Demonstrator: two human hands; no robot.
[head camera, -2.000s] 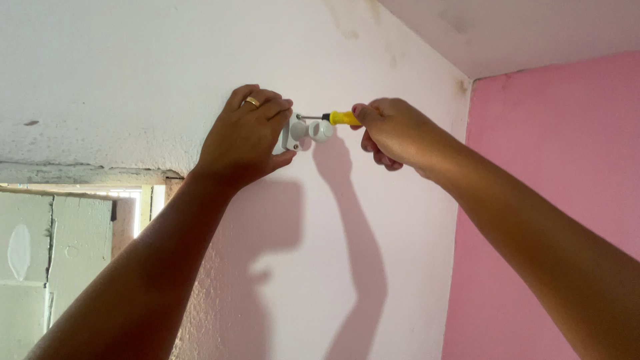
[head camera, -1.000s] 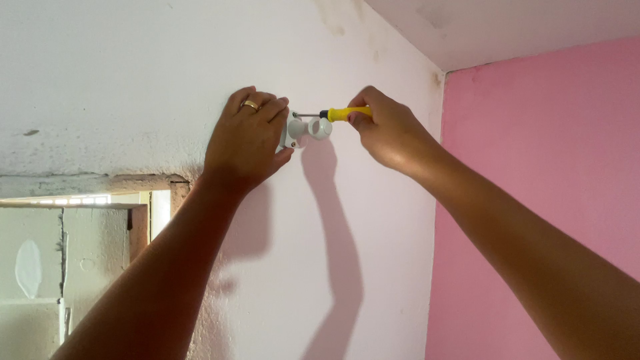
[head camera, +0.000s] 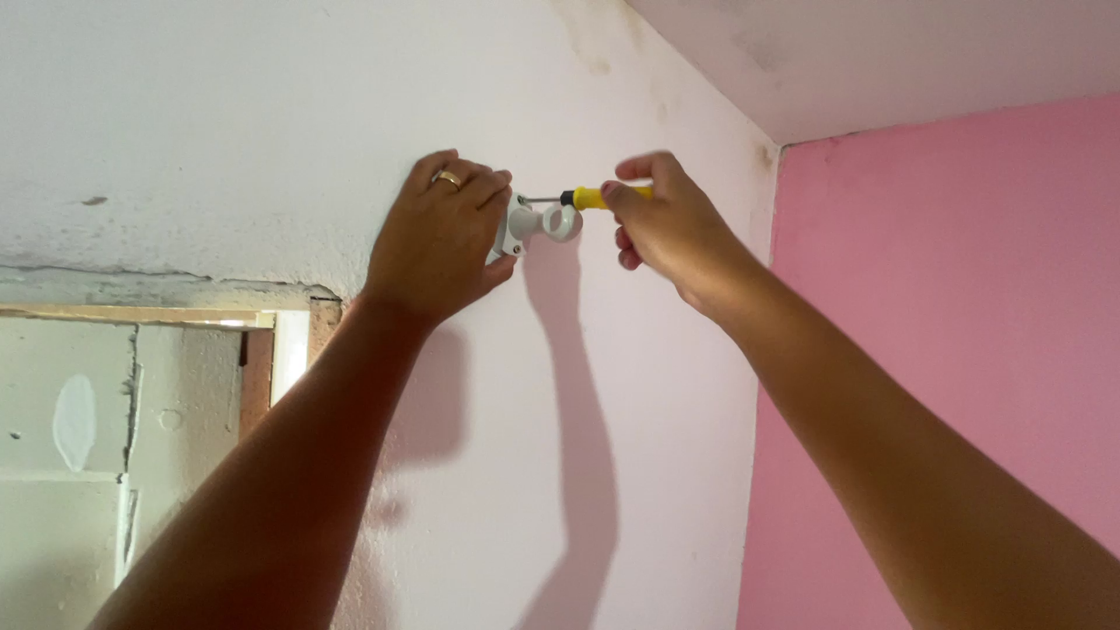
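Observation:
Against the white wall, my left hand (head camera: 442, 232), with a ring on one finger, holds a white curtain-rod-style bracket (head camera: 523, 224) by its left side. The bracket has a flat base plate and a round ring that sticks out to the right. One screw (head camera: 517, 249) shows at the lower part of the plate. My right hand (head camera: 669, 223) grips the yellow handle of a screwdriver (head camera: 591, 198), which lies roughly level. Its metal tip meets the upper screw spot of the plate. The left edge of the bracket is hidden behind my left fingers.
A door or window opening with a worn frame (head camera: 293, 350) lies at the lower left. The white wall (head camera: 674, 367) meets a pink wall (head camera: 927, 289) at a corner on the right, under the ceiling (head camera: 875, 61). Arm shadows fall below the bracket.
The fingers of my right hand have shifted and opened somewhat around the screwdriver handle. My left hand stays on the bracket, and the screwdriver tip remains at the plate's upper part.

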